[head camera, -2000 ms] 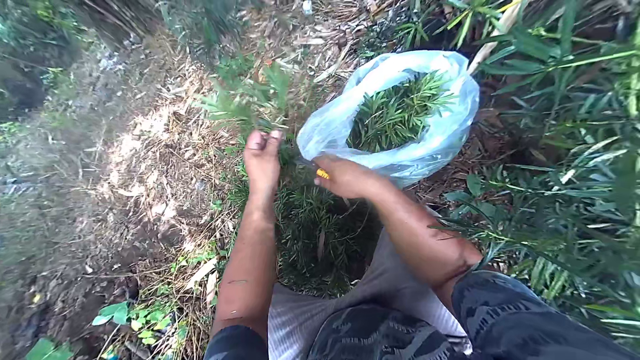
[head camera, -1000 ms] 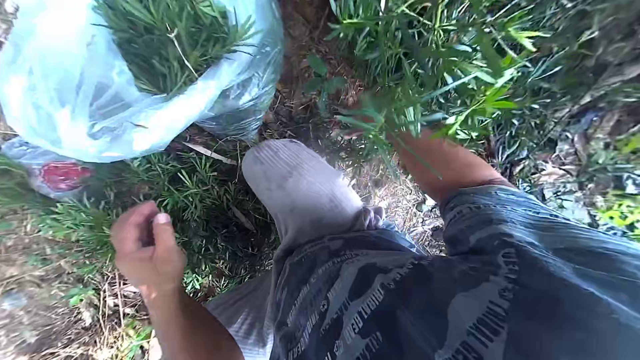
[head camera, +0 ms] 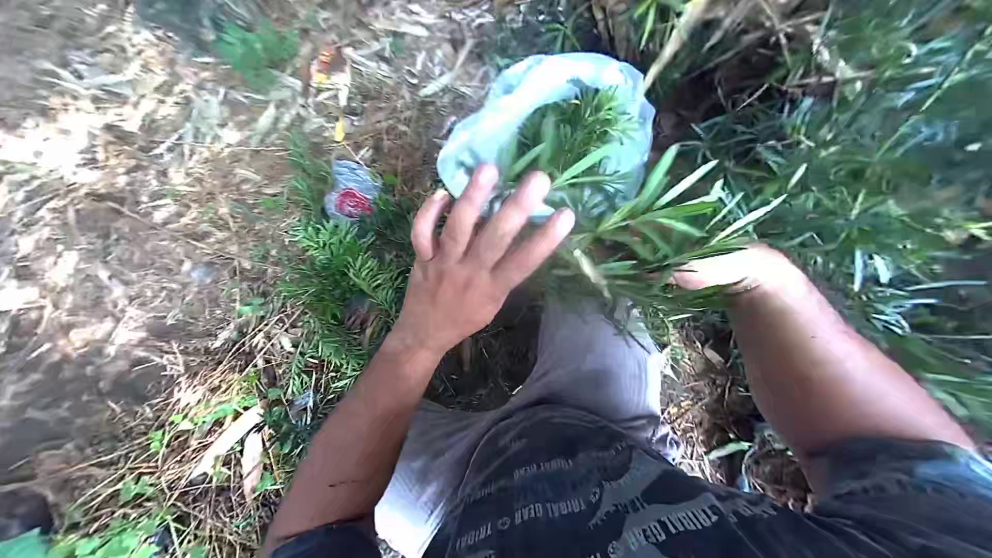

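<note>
A pale translucent plastic bag point(head camera: 473, 143) stands with its mouth up on the ground at top centre, with narrow-leaved green cuttings point(head camera: 593, 124) inside. My left hand point(head camera: 473, 263), fingers spread and palm down, is over the near rim of the bag and grips nothing. On the right, my right hand point(head camera: 721, 271) holds a bunch of leafy green sprigs point(head camera: 659, 225); its fingers are mostly hidden by the leaves. The tips of the sprigs lie close to the bag's right side.
A small clear plastic packet with a red mark point(head camera: 353, 194) lies left of the bag, beside a heap of green cuttings point(head camera: 333, 279). Dense leafy plants point(head camera: 876, 194) fill the right side. Dry leaves and litter point(head camera: 139, 201) cover the soil at left.
The right hand, out at the plants on the right a second ago, is nearer the bag with a bunch of sprigs. The left hand has moved to the bag's rim. The view has shifted strongly.
</note>
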